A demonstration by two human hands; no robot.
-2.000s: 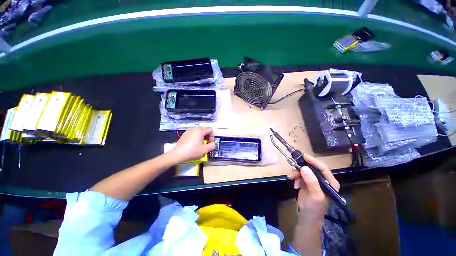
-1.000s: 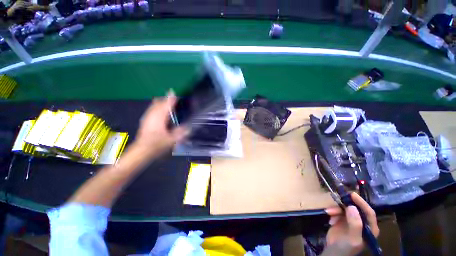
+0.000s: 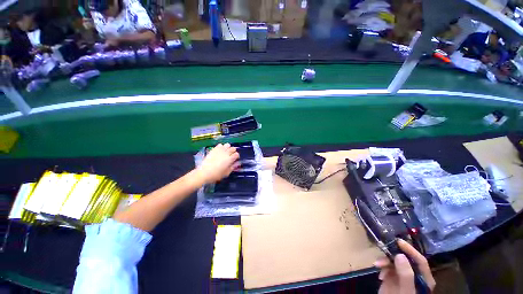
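Note:
My left hand [image 3: 220, 165] is over the upper of two black phone-like units at the bench's back edge, fingers on it; whether it grips is unclear. The lower unit [image 3: 235, 186] lies on bubble wrap just in front. My right hand [image 3: 406, 269] holds the black soldering iron [image 3: 422, 281], partly cut off by the bottom edge, beside the black stand [image 3: 378, 201]. A unit with a yellow-edged battery [image 3: 222, 127] lies on the green belt. A single white, yellow-edged battery [image 3: 226, 251] lies left of the cardboard mat [image 3: 304, 235].
Stacked yellow-edged batteries [image 3: 71, 198] lie at left. A square black fan [image 3: 299, 166] stands behind the mat. A bubble wrap heap [image 3: 450, 198] lies right of the stand. A white rail [image 3: 258, 95] crosses the green belt. People sit beyond at upper left.
The view has tilted up. The unit my left hand carried now lies on the belt with its battery, and the hand has come back to the upper unit. My right hand still holds the iron.

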